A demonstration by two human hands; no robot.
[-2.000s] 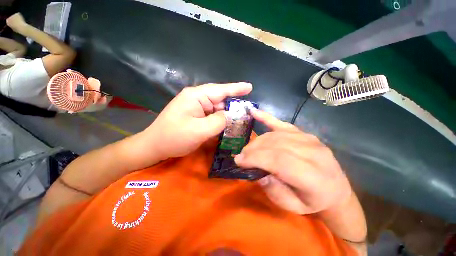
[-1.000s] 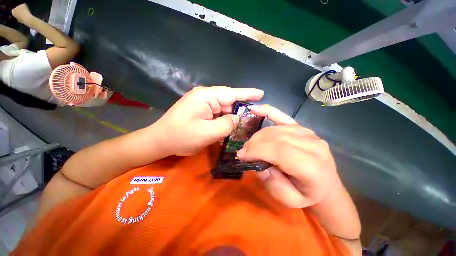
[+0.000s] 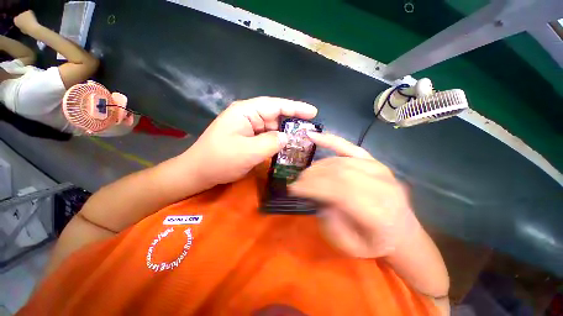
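An open black handset [image 3: 275, 185] is held in front of my orange shirt, its far end pointing up toward the bench. A circuit board [image 3: 295, 151], silvery-reddish above and green below, sits in the black shell. A dark flat part lies across the shell's near end. My left hand [image 3: 237, 142] grips the handset's upper left side between thumb and fingers. My right hand [image 3: 358, 197] is over its right side, index fingertip at the board's upper right. The right hand is blurred, and its palm side and lower fingers are partly hidden.
A dark green matted bench [image 3: 179, 68] spans the view beyond my hands. A white fan [image 3: 432, 108] with a cable stands on it at right. A pink fan [image 3: 89, 107] is at left beside a seated person [image 3: 37, 89] in white. A grey post [image 3: 444, 52] rises at upper right.
The handset tilted and swung slightly between frames and shows more of its board again than one second ago. My right hand has shifted and blurred over it; my left hand keeps its grip.
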